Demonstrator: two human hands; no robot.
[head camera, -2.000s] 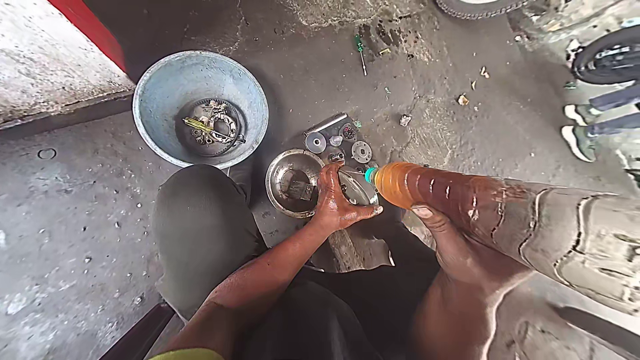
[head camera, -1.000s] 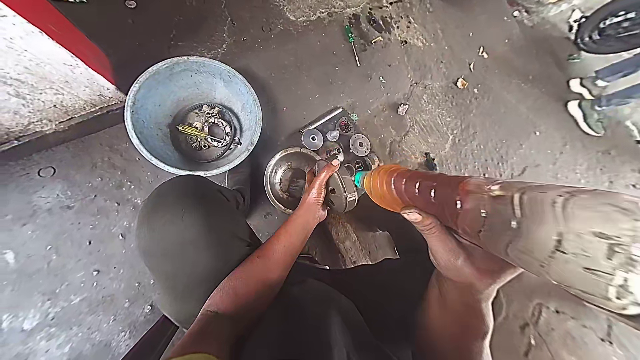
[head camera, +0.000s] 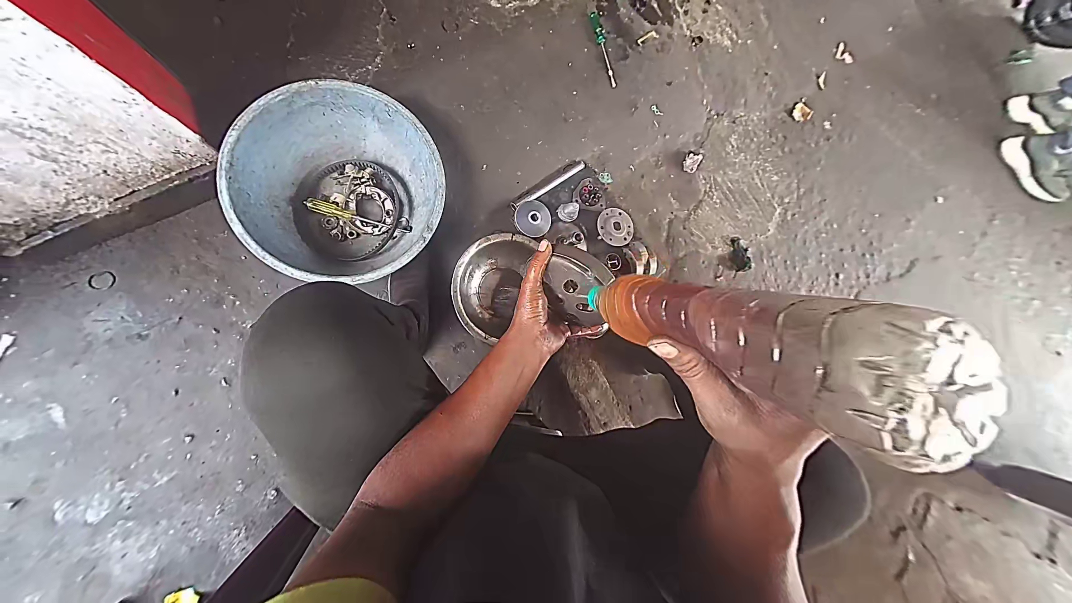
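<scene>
My left hand (head camera: 538, 314) grips a round metal plate with holes (head camera: 578, 276), tilted over the right side of a steel bowl (head camera: 463, 293). In my right hand (head camera: 729, 394) lies a large clear plastic bottle (head camera: 804, 352), held on its side with its teal cap (head camera: 594, 297) close to the plate. Reddish-orange liquid fills the bottle's neck end. Behind the bowl several metal parts sit together, among them a flanged disc (head camera: 615, 226), a grey washer-like disc (head camera: 533, 219) and a metal tube (head camera: 548, 184).
A blue-grey basin (head camera: 236, 201) with metal parts and a yellow-handled tool (head camera: 329, 208) stands at the left. A green-handled screwdriver (head camera: 599, 29) lies on the floor ahead. At the right edge are another person's shoes (head camera: 1034, 159). A white and red wall (head camera: 84, 126) borders the upper left.
My left hand has turned the metal plate, whose holed face now shows beside the bottle's cap. The bottle stays in my right hand, pointing the same way.
</scene>
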